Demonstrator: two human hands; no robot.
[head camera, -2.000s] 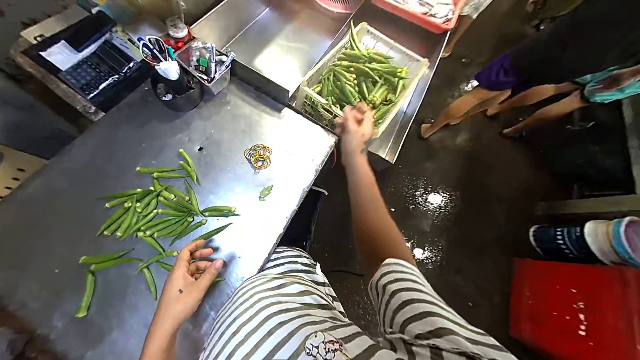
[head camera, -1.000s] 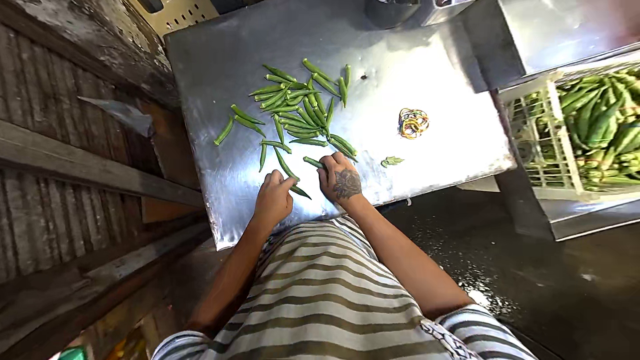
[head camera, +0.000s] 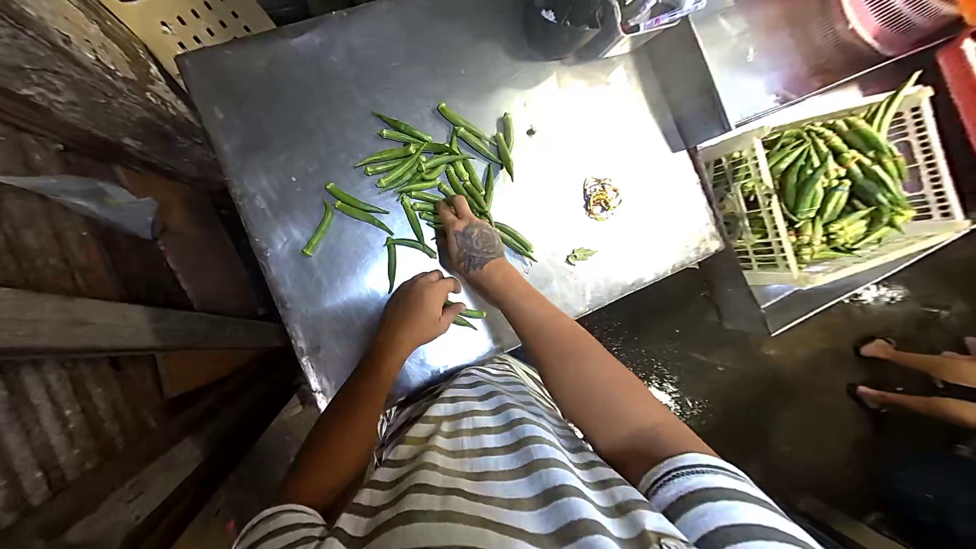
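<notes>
Loose green okra pods (head camera: 404, 164) lie spread on a metal tabletop (head camera: 274, 137). My left hand (head camera: 419, 309) is closed around a couple of okra pods (head camera: 471, 313) near the front edge, their ends showing past the fingers. Farther from me, my right hand (head camera: 469, 236) reaches into the near side of the pile, its fingertips on pods; whether it grips one is hidden. To its right lies a heap of rubber bands (head camera: 601, 199), with a small green leaf (head camera: 581, 255) below it.
A white plastic crate (head camera: 778, 229) of bundled okra (head camera: 831, 183) stands at the right. Dark containers (head camera: 560, 30) sit at the table's back. A wooden beam (head camera: 137, 324) runs at the left. A person's legs (head camera: 915, 366) show at far right.
My right hand was over the crate two seconds ago, then beside my left hand near the table's front; now it is at the pile. The view has swung left since the first frame.
</notes>
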